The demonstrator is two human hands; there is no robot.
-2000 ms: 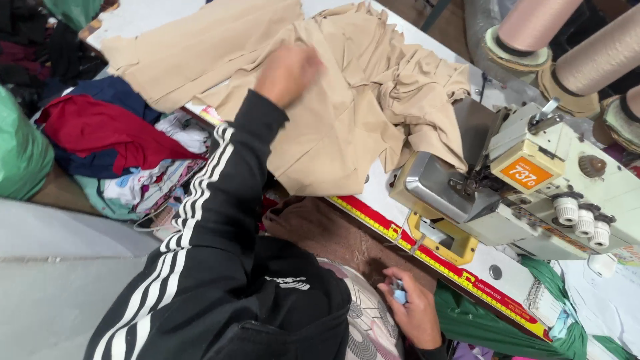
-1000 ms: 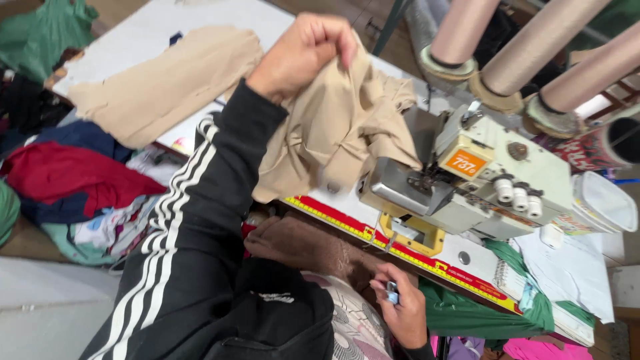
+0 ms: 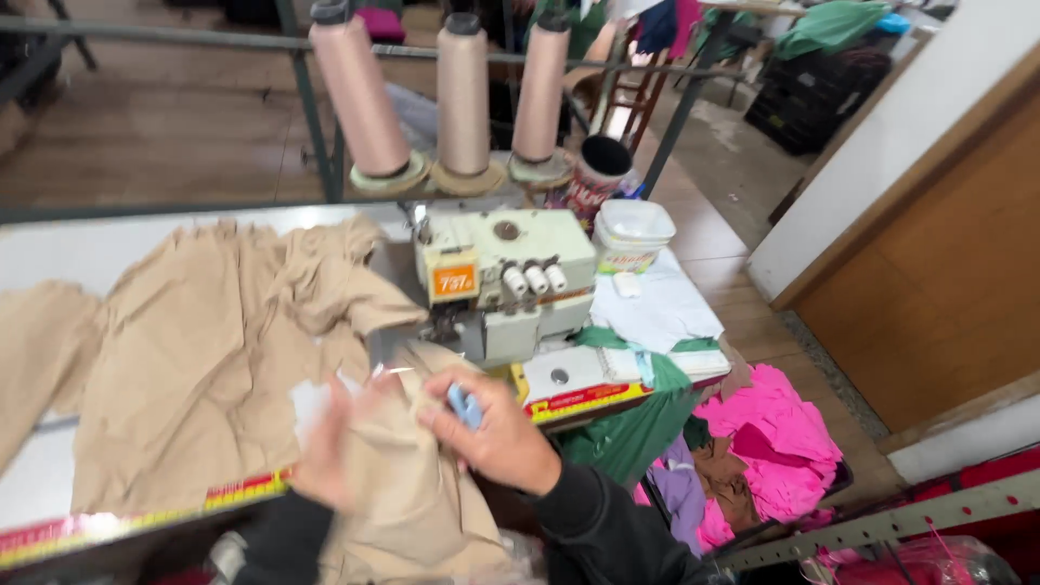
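My right hand (image 3: 487, 422) grips a light blue small tool, likely thread snips (image 3: 465, 405), and pinches the edge of a beige fabric piece (image 3: 398, 496) hanging over the table's front edge. Blurred by motion, my left hand (image 3: 345, 443) is at the left of that piece; whether its fingers hold cloth cannot be told. Just behind the hands stands an overlock sewing machine (image 3: 508, 260), with the upper end of the piece near its presser foot. More beige fabric (image 3: 219, 349) lies heaped on the table to the left.
Thread cones (image 3: 463, 97) stand behind the machine. To its right are a white plastic tub (image 3: 632, 236), white cloth (image 3: 658, 305) and a notebook (image 3: 617, 364). Green cloth (image 3: 634, 439) hangs off the table edge. Pink fabric (image 3: 780, 439) lies low at the right. A yellow measuring tape (image 3: 601, 400) runs along the front edge.
My left hand has come down from the raised beige cloth to the front of the machine. My right hand has moved up from near my lap to the fabric. The view has swung strongly.
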